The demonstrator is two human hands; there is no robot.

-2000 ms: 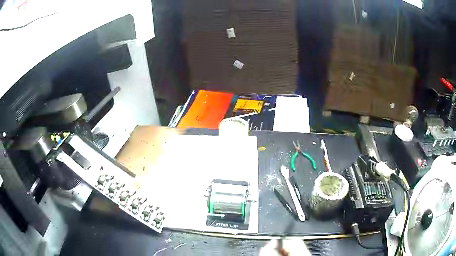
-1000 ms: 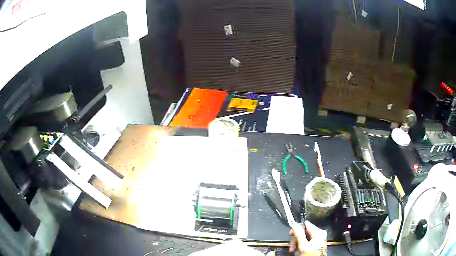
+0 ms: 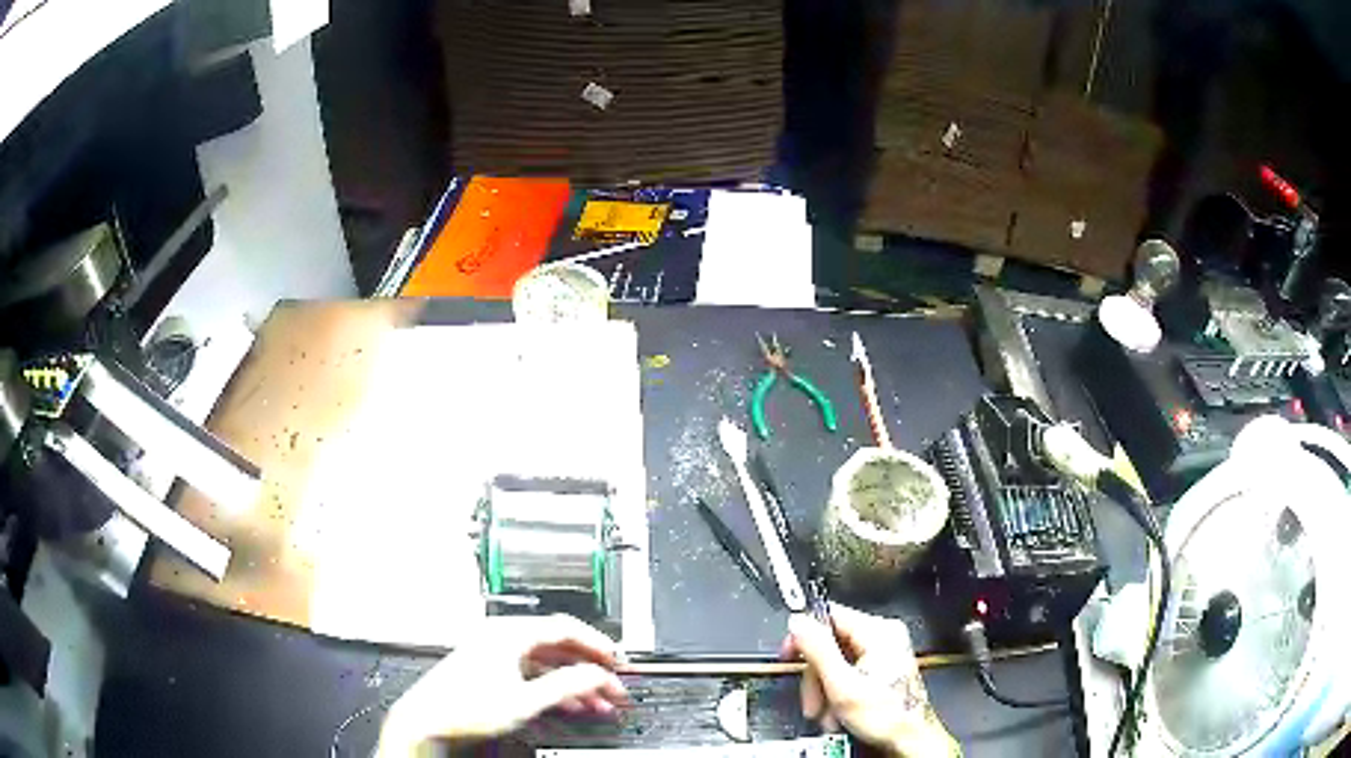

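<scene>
My left hand (image 3: 511, 684) is at the bottom, left of centre, thumb and fingers apart, with nothing seen in it. My right hand (image 3: 871, 678) is at the bottom right of centre, fingers closed around a slim dark tool (image 3: 818, 597) pointing up and away. Its exact type is unclear. A pale strip, possibly a PCB panel (image 3: 696, 751), shows at the bottom edge between my hands, mostly cut off. A white-handled tool (image 3: 763, 511) lies just beyond my right hand. The solder spool (image 3: 548, 541) stands on white paper beyond my left hand.
A crusty pot (image 3: 886, 511) and black soldering station (image 3: 1022, 518) stand right, with a fan (image 3: 1237, 607) beyond. Green-handled cutters (image 3: 793, 393) lie behind the white-handled tool. A paler pot (image 3: 563, 293) is at the paper's top. Machine rails (image 3: 141, 496) are at left.
The panel on the machine rails has gone from there. A pale strip now shows at the bottom edge. Both hands have come further into view, and the camera view has shifted.
</scene>
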